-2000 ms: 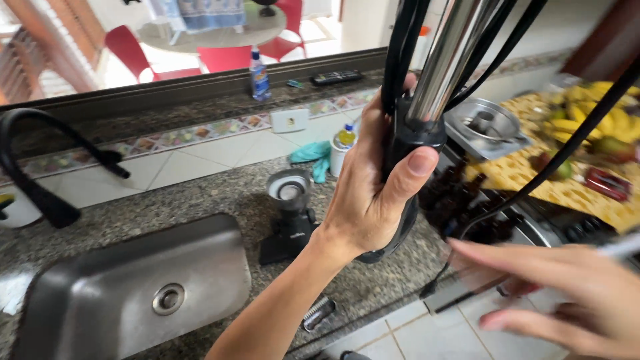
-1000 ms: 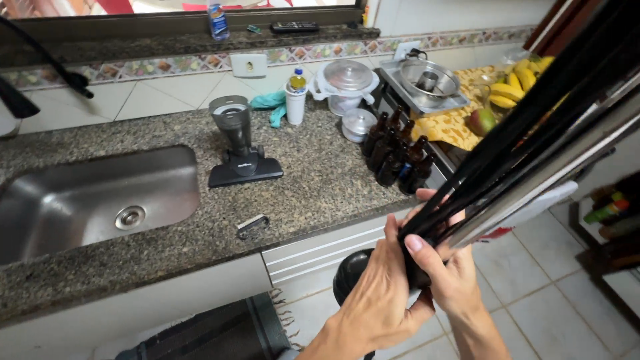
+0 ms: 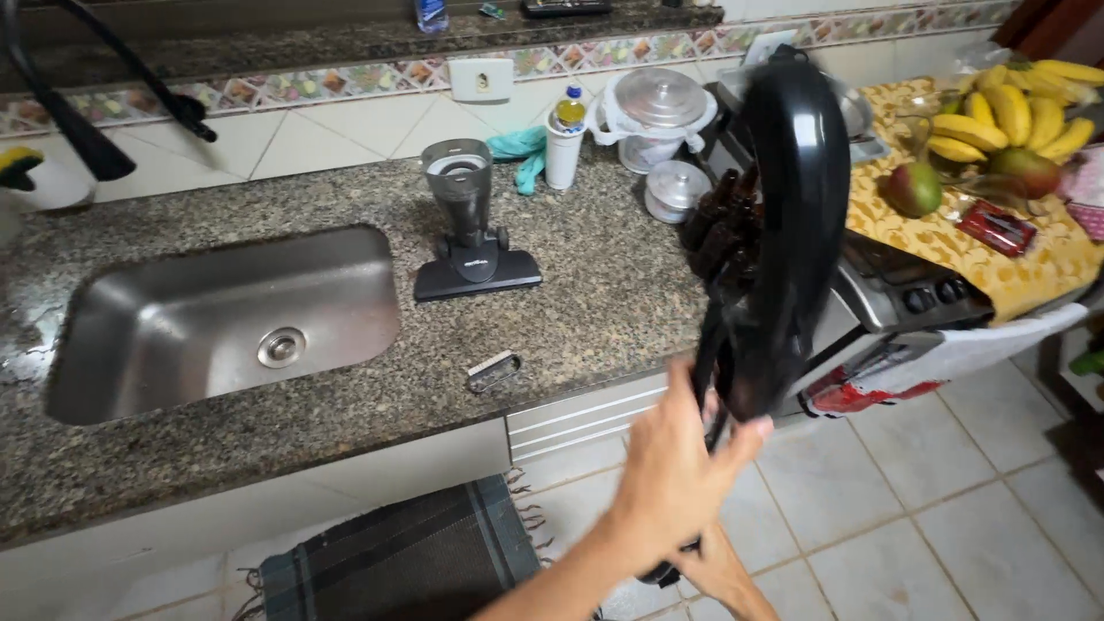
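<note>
A long, curved black vacuum cleaner part (image 3: 798,233), likely its handle section, stands upright and blurred before the camera. My left hand (image 3: 673,461) is closed around its lower portion, beside a black cord. Lower down, my right hand (image 3: 711,556) holds the bottom end, its fingers partly hidden behind my left hand and wrist. On the granite counter stands a black vacuum floor head (image 3: 479,272) with a translucent dark cup (image 3: 459,185) on top. A small brush-like piece (image 3: 494,371) lies near the counter's front edge.
A steel sink (image 3: 233,319) is at left. Brown glass bottles (image 3: 720,224), a lidded pot (image 3: 660,108), a small lidded pot (image 3: 677,190) and a white cup (image 3: 562,155) stand on the counter. Right of them is a stove (image 3: 914,280); a fringed rug (image 3: 405,561) lies below.
The shiny metal tube seen earlier is out of sight, and the curved black part is raised upright. My right hand, free two seconds ago, is now low on the part. The view has shifted.
</note>
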